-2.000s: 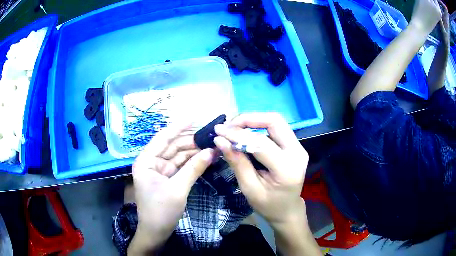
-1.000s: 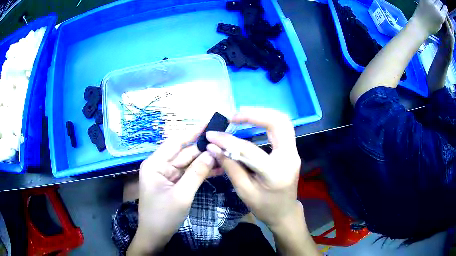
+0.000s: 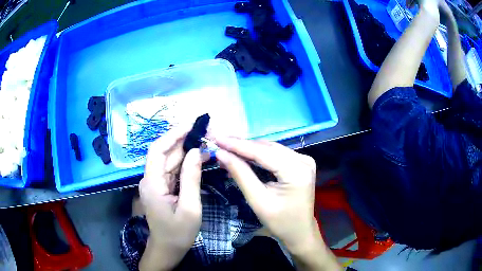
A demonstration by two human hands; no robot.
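My left hand (image 3: 172,185) holds a black plastic housing (image 3: 197,132) upright between thumb and fingers, over the front edge of the blue parts tray (image 3: 158,26). My right hand (image 3: 269,185) pinches a thin white lead (image 3: 210,144) at the housing's right side; whether its tip is in the housing I cannot tell. The clear parts box (image 3: 174,71), with white-and-blue leads (image 3: 145,129), sits in the tray behind my hands. A heap of black housings (image 3: 264,45) lies at the tray's right; several more (image 3: 100,148) lie left of the box, beside a small black bar piece (image 3: 75,146).
A left blue tray (image 3: 39,106) holds white parts (image 3: 18,100). At the right, a person in dark clothing (image 3: 423,159) reaches over another blue tray (image 3: 436,87) with black parts. Red stools (image 3: 68,254) stand below. A dark green surface shows at the top left.
My left hand has turned the housing more edge-on and moved it slightly left. My right fingers have drawn back from its face, showing the white lead. The other person's hands moved left.
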